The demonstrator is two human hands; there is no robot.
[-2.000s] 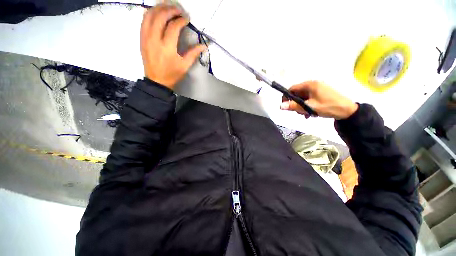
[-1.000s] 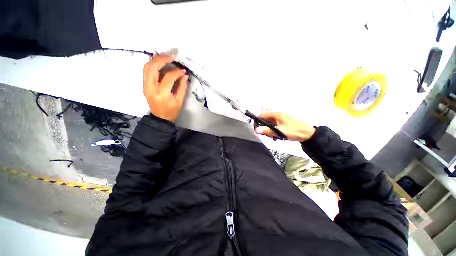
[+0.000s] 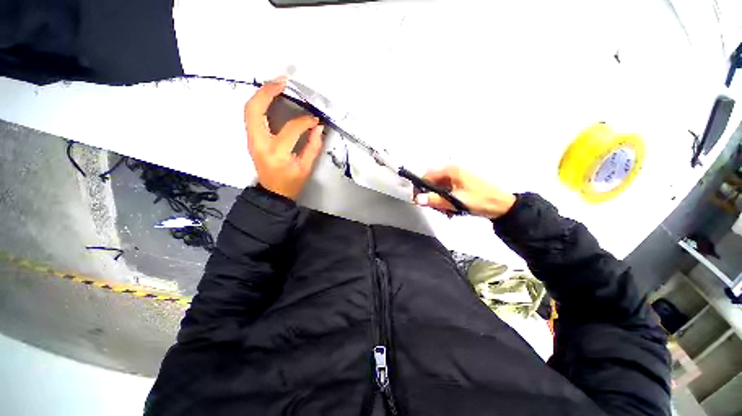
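Observation:
My right hand [image 3: 468, 193] holds the black handles of the shears [image 3: 362, 148], whose long blades point up and left toward my left hand. My left hand [image 3: 281, 146] is at the cloth edge by the blade tips, thumb and fingers curved around the edge; whether it pinches anything is hard to tell. A white paper pattern [image 3: 236, 36] covers the cloth, and a thin dark edge shows past it. Black fabric [image 3: 89, 41] lies at the upper left. A small black trimming [image 3: 346, 161] hangs below the blades.
A yellow tape roll [image 3: 600, 162] sits on the white table at the right. A flat black object [image 3: 716, 120] lies near the right edge. Dark trimmings [image 3: 175, 195] lie on the grey floor at the left. Shelving [image 3: 704, 325] stands at the lower right. Beige cloth [image 3: 506, 286] is beside me.
Compared with the oldest frame, the view has shifted and shows more of the dark fabric and table. My right hand with the shears has come closer to my left hand.

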